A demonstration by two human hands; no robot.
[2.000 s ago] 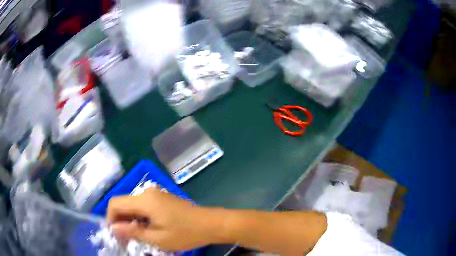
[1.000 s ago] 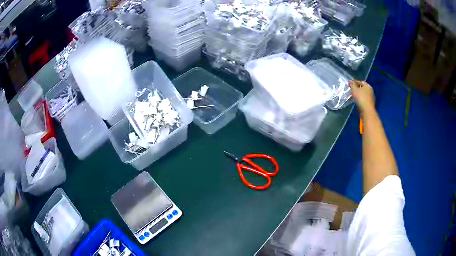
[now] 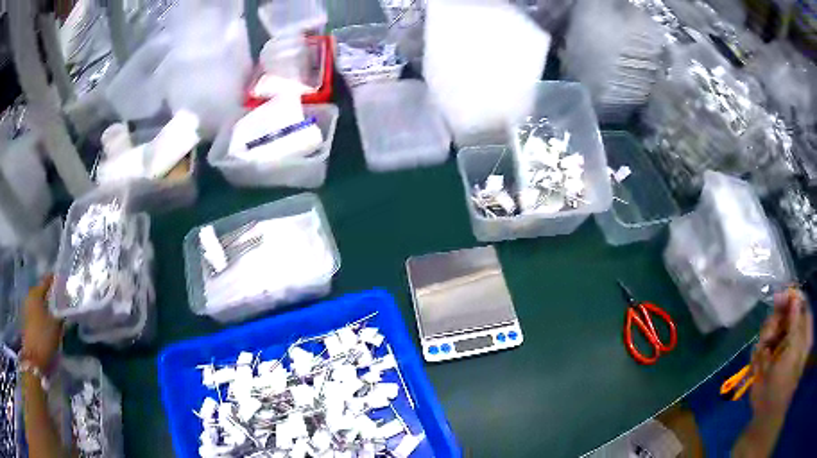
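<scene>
A blue tray [image 3: 300,336] at the bottom holds a loose pile of thin metal pins with white tabs [image 3: 305,389]. My left hand [image 3: 38,331] is at the left edge, against the near left corner of a stacked clear tub of tagged pins [image 3: 97,255]; its fingers are blurred and I cannot tell whether they grip it. My right hand [image 3: 781,344] is at the far right, beside a clear tub with white contents [image 3: 726,259]. Orange-handled cutters [image 3: 736,383] stick out of its palm. The cutter tip is hidden.
A silver pocket scale [image 3: 464,300] lies right of the tray. Red-handled scissors [image 3: 647,331] lie further right. A tub with white contents and several pins [image 3: 262,259] stands behind the tray. A divided tub of tagged pins [image 3: 537,192] and a red basket [image 3: 327,70] are further back.
The view has swung left, bringing the blue tray fully in. My right hand has moved from the clear tub at the table's far right edge toward me. My left hand has come into view.
</scene>
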